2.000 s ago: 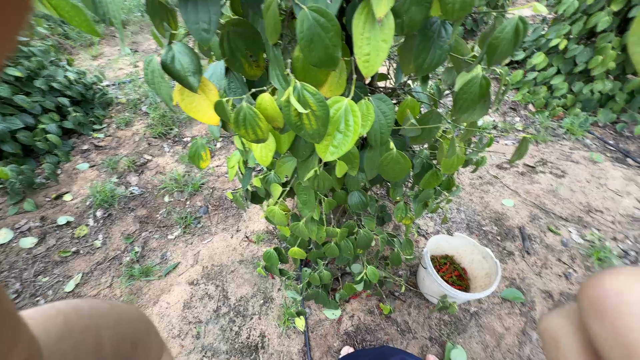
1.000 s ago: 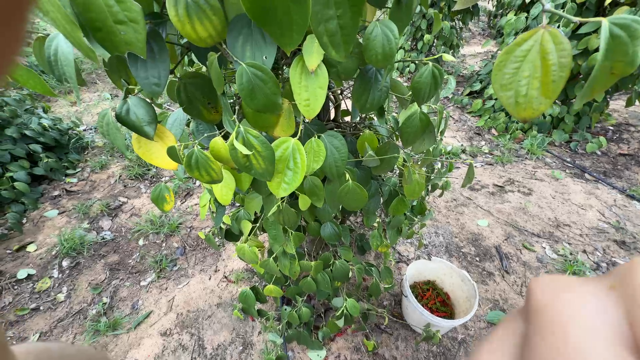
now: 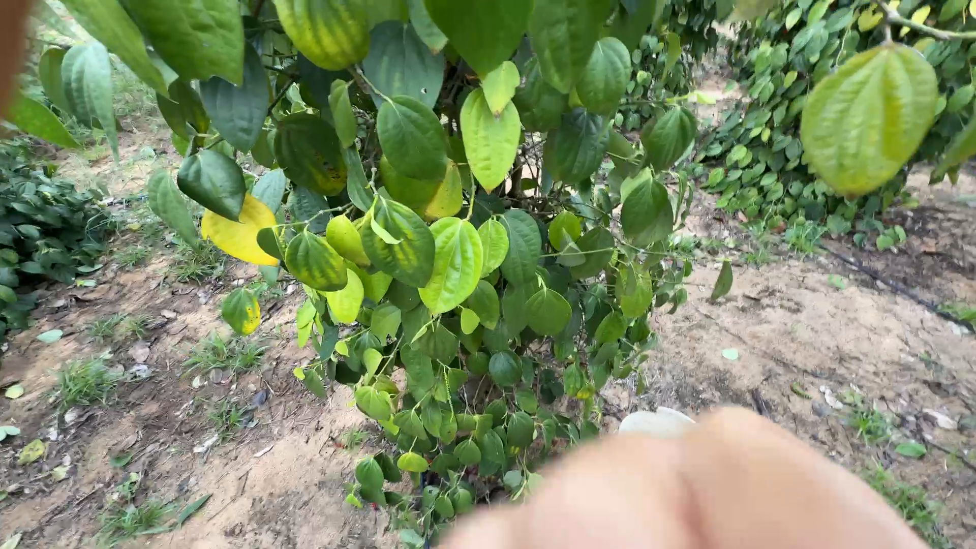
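A leafy pepper vine [image 3: 473, 290] fills the middle of the head view, with green and yellowing leaves. Low on the right, a large blurred piece of bare skin, which looks like part of my right hand or arm [image 3: 686, 488], is very near the camera. Its fingers cannot be made out, nor whether they hold anything. Behind it only the rim of a white bucket [image 3: 657, 422] shows; the bucket's contents are hidden. A blurred brown sliver lies at the upper left edge, possibly part of my left arm; my left hand cannot be made out.
More leafy vines stand at the left [image 3: 46, 221] and upper right [image 3: 770, 145]. A dark hose [image 3: 892, 286] crosses the sandy ground on the right. Grass tufts [image 3: 88, 381] and fallen leaves lie on the left. One large yellow-green leaf [image 3: 869, 118] hangs close at the upper right.
The blurred skin shape at the lower right has moved inward and covers most of the bucket, whose red and green contents showed earlier. The bare shape at the lower left has left the view.
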